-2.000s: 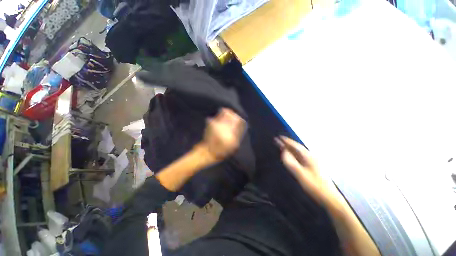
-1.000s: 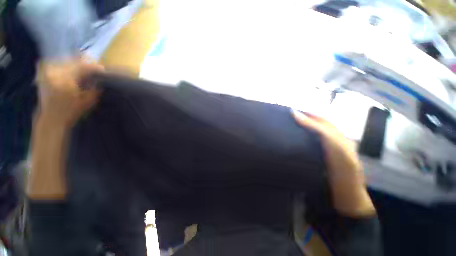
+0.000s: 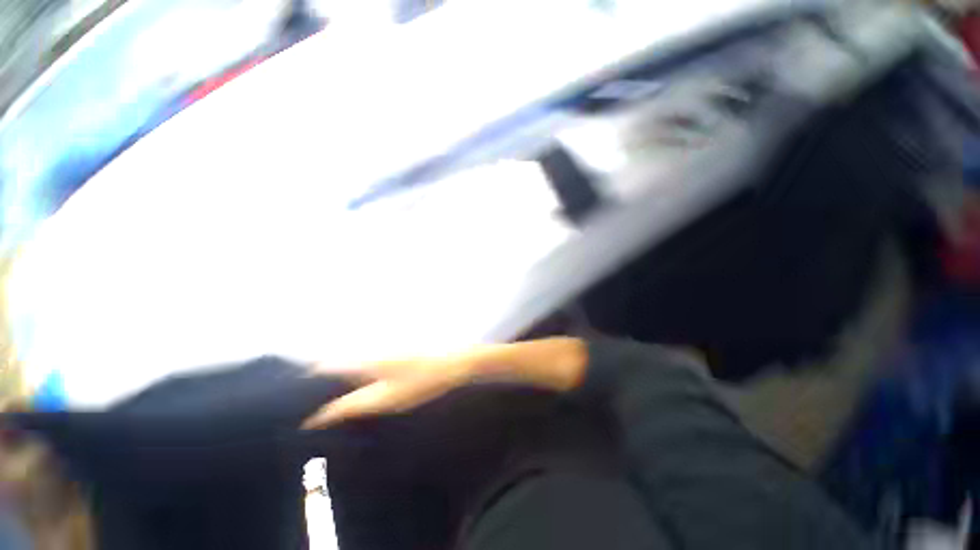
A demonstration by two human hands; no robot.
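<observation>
A black garment (image 3: 204, 462) lies across the lap and over the near edge of the white table. My right hand (image 3: 398, 385) rests on its upper part with the fingers pointing left; the blur hides whether the fingers grip the cloth. A blurred skin-toned shape at the lower left edge (image 3: 38, 473) looks like my left hand, cut off by the picture's rim, at the garment's left end; its fingers cannot be made out.
The white table (image 3: 269, 247) fills the upper left. A blurred sewing machine (image 3: 484, 140) stands on it, with a black phone-like rectangle (image 3: 567, 185) beside it. Dark space lies under the table's right side. Blue and red things blur at the far right.
The view has swung to the right. My right hand now lies lower and nearer the middle, on the black cloth. My left hand has gone to the lower left rim. The garment sits lower.
</observation>
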